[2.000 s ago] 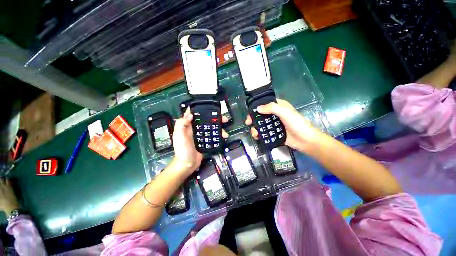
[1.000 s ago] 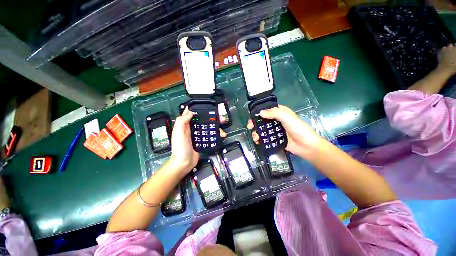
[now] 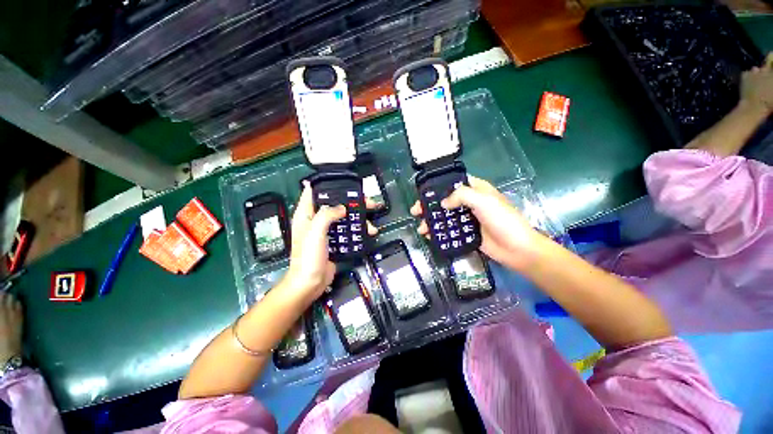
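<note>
My left hand (image 3: 315,237) holds an open black flip phone (image 3: 341,216), its thumb over the upper left number keys. My right hand (image 3: 492,222) holds a second open flip phone (image 3: 449,220), its thumb at the top of the keypad. Both screens are lit white with a blue patch at the top. Both phones are above a clear blister tray (image 3: 500,136) with several closed black phones (image 3: 401,280) in its pockets. Another closed phone (image 3: 268,229) sits at the tray's left. My fingers behind the phones are partly hidden.
Stacked blister trays (image 3: 254,76) stand behind. Orange-red packets (image 3: 175,247), a blue pen (image 3: 119,259) and a red-and-black device (image 3: 68,286) lie left. Another orange-red packet (image 3: 552,114) lies right. Another person's arm (image 3: 727,123) reaches to a black parts tray (image 3: 678,68); another person's hand is at the left edge.
My left thumb has moved from the keypad's top left corner onto the number keys. My right thumb has shifted slightly. Both phones stay open and held. The view has shifted slightly.
</note>
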